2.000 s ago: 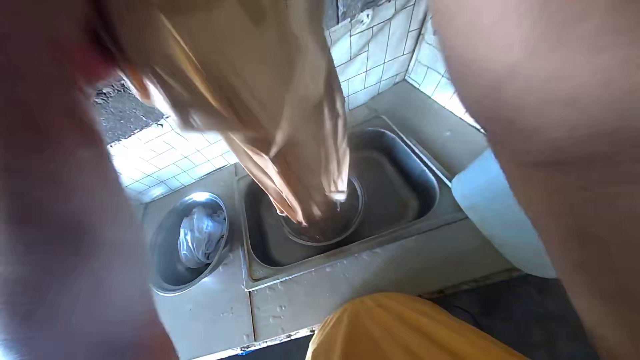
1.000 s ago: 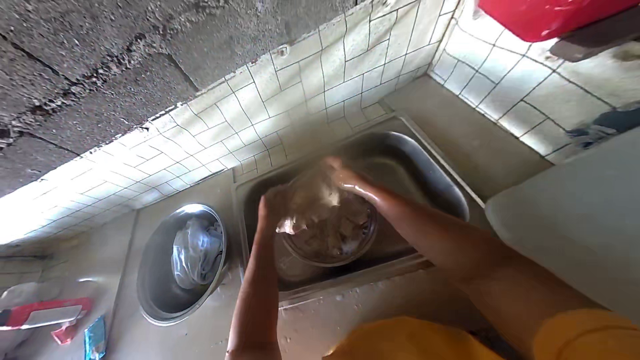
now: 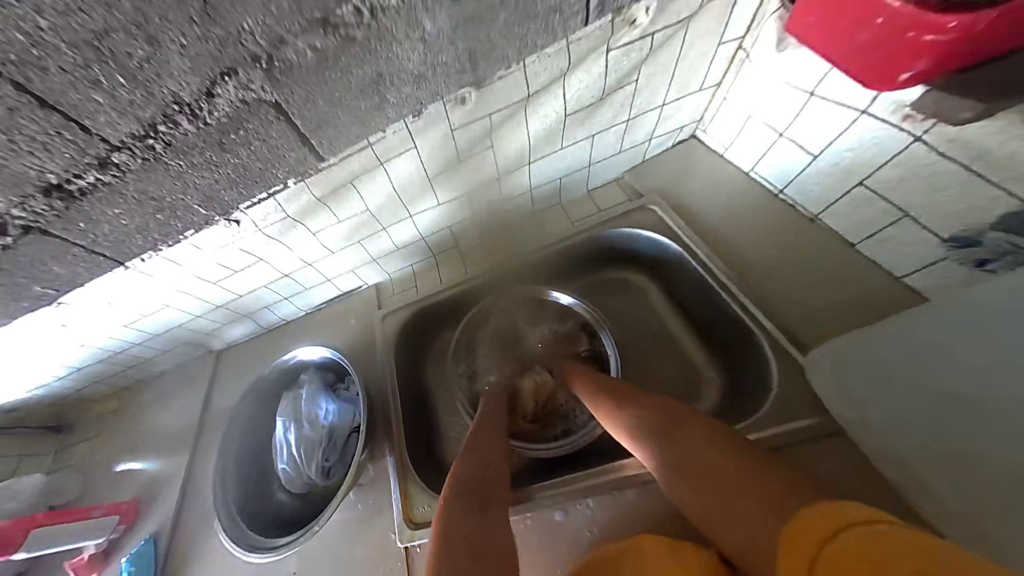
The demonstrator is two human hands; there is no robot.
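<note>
Both hands reach down into a round metal basin (image 3: 604, 340) of brownish water, which sits in the left part of a stainless steel sink (image 3: 704, 312). Pale brown cloth (image 3: 538, 392) lies in the water between my wrists. My left hand (image 3: 498, 380) is at the basin's middle, its fingers hidden by water and blur. My right hand (image 3: 566, 370) is beside it, also mostly under the surface. Whether either one grips the cloth does not show.
Left of the sink stands a metal pot (image 3: 248, 448) with wet whitish cloth (image 3: 316, 428). A red-handled item (image 3: 72, 528) lies at the far left. Tiled walls (image 3: 552, 120) rise behind; a red container (image 3: 912, 40) hangs upper right. A pale surface (image 3: 928, 400) stands at right.
The brown cloth was held up above the basin two seconds ago, and now it is down in the water. Both hands have gone down into the basin.
</note>
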